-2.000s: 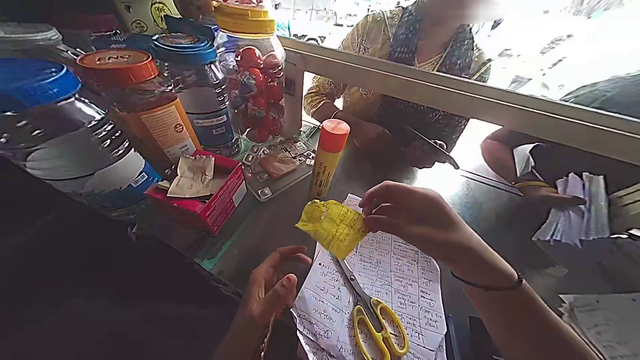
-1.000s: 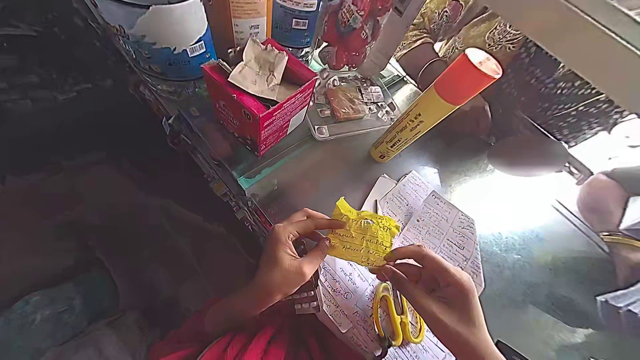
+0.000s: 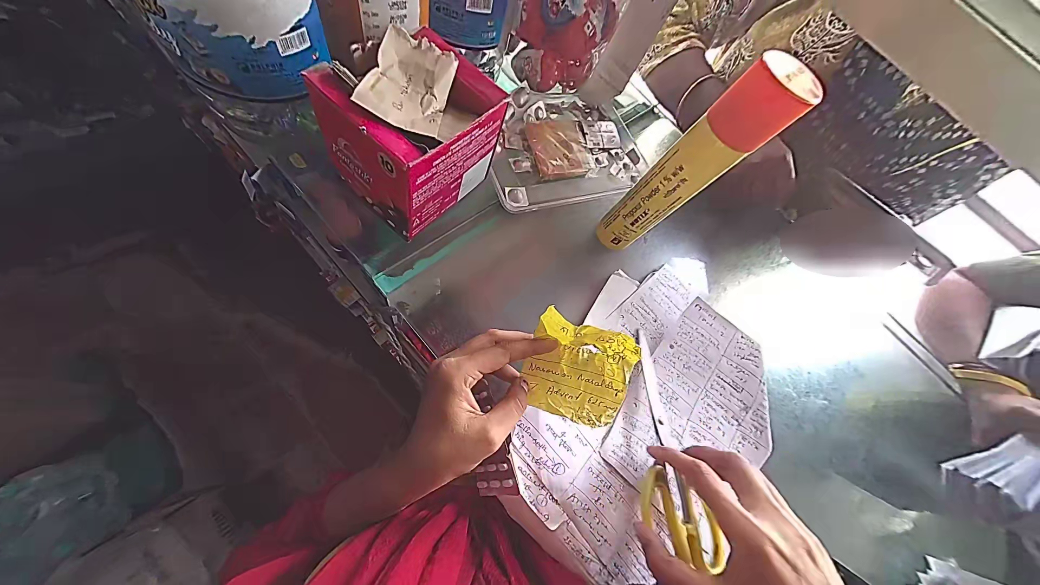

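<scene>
Pinched between thumb and fingers of my left hand (image 3: 475, 406) is a crumpled yellow sheet (image 3: 581, 370) with handwriting and a small hole near its top. My right hand (image 3: 731, 512) has its fingers at the yellow handles of a pair of scissors (image 3: 656, 398); whether it grips them I cannot tell. The scissors' blades look closed and point up toward the yellow sheet's right edge. Under both lie handwritten white papers (image 3: 707, 382) on the counter. A blister pack (image 3: 494, 478) shows below my left wrist.
A red cardboard box (image 3: 414, 175) holding paper stands on the glass-edged counter (image 3: 504, 276). Beside it are a clear plastic lid (image 3: 561, 183) with small items and a yellow powder bottle (image 3: 691, 162) with an orange cap. Jars stand behind; another person's hand (image 3: 995, 410) is at right.
My right hand has left the yellow sheet and moved down to the scissors' handles. My left hand, low and apart from the sheet two seconds ago, holds it now. The view has tilted downward.
</scene>
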